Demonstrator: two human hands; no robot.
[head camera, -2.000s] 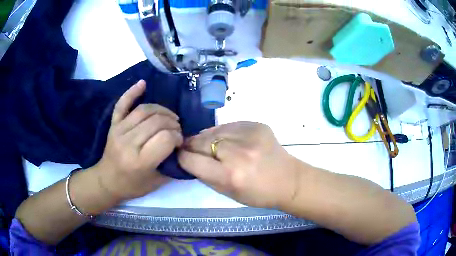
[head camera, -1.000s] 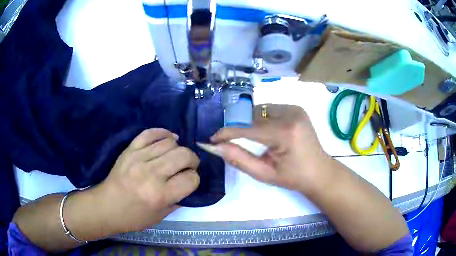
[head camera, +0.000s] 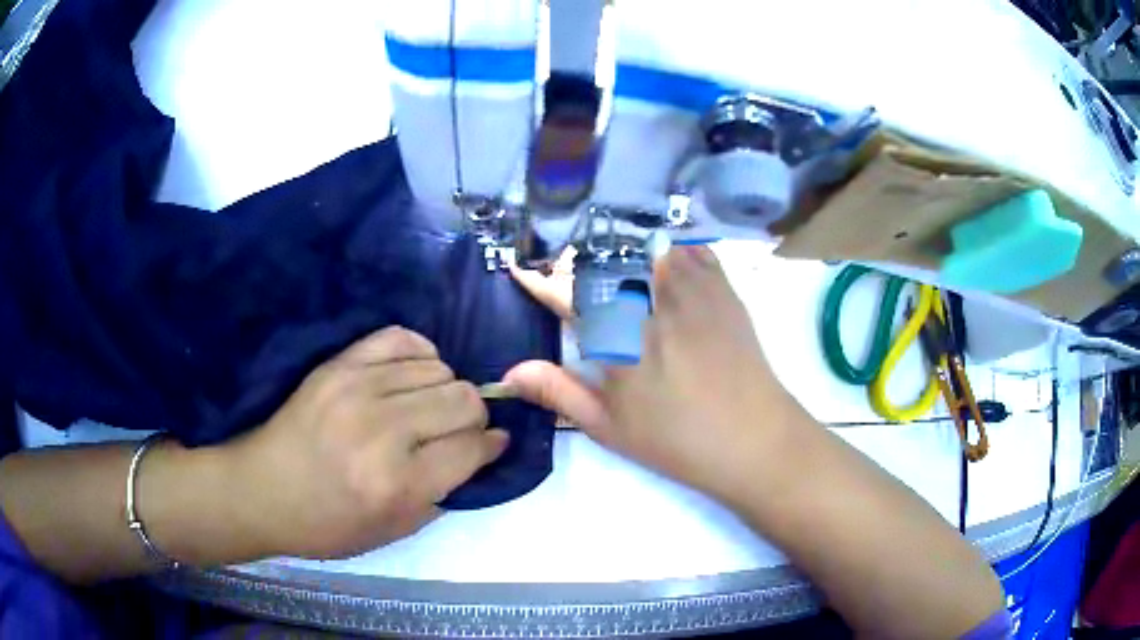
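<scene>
Dark navy cloth (head camera: 288, 275) covers the left of the table and runs under the presser foot (head camera: 496, 259). My left hand (head camera: 381, 438) is closed on the cloth near its front end, with fingers curled. My right hand (head camera: 681, 375) is right of the cloth, behind and beside the grey-blue cylinder (head camera: 613, 313). Its thumb lies at the cloth's edge near my left fingertips, and a finger reaches close to the presser foot. The cylinder hides part of this hand. I cannot tell whether it pinches the cloth.
The white machine head (head camera: 850, 63) spans the top. A mint-green piece (head camera: 1013, 243) is on brown card (head camera: 894, 206). Green and yellow loop handles (head camera: 903, 381) and an orange-handled tool (head camera: 968, 413) lie right. Ruler tape (head camera: 500, 608) lines the front edge.
The view has shifted. My right hand has moved from the fold beside my left hand to the cylinder and presser foot, with its fingers spread. My left hand stays on the cloth.
</scene>
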